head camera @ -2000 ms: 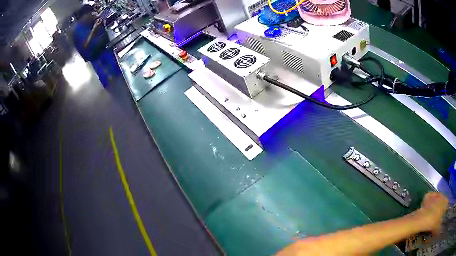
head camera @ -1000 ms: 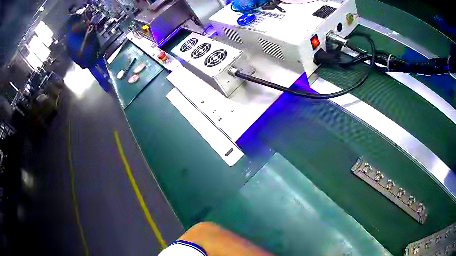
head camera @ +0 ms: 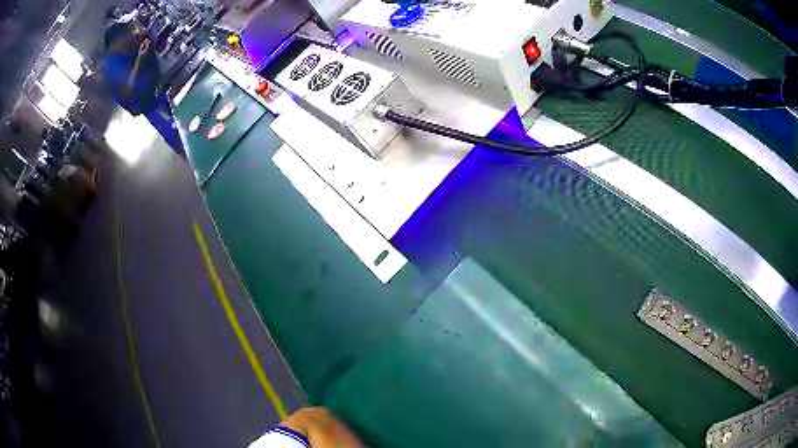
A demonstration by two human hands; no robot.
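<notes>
A grey metal strip with a row of small round parts (head camera: 707, 343) lies on the green mat at the right. Another such strip (head camera: 754, 426) lies below it, cut off by the bottom right corner. A bare forearm with a white, blue-striped sleeve edge shows at the bottom edge, left of the middle. Its hand is outside the picture, and the frame does not clearly show which arm it is. My left hand and my right hand are both out of view.
A white box with three round fans (head camera: 343, 87) stands on a white plate. Purple light glows beside it. A controller box (head camera: 499, 66) has a thick black cable. A conveyor with white stripes curves right. A person stands far left.
The hand near the strips at the right has left the picture. The forearm has dropped towards the bottom edge. The view has shifted, moving the fan box left and up.
</notes>
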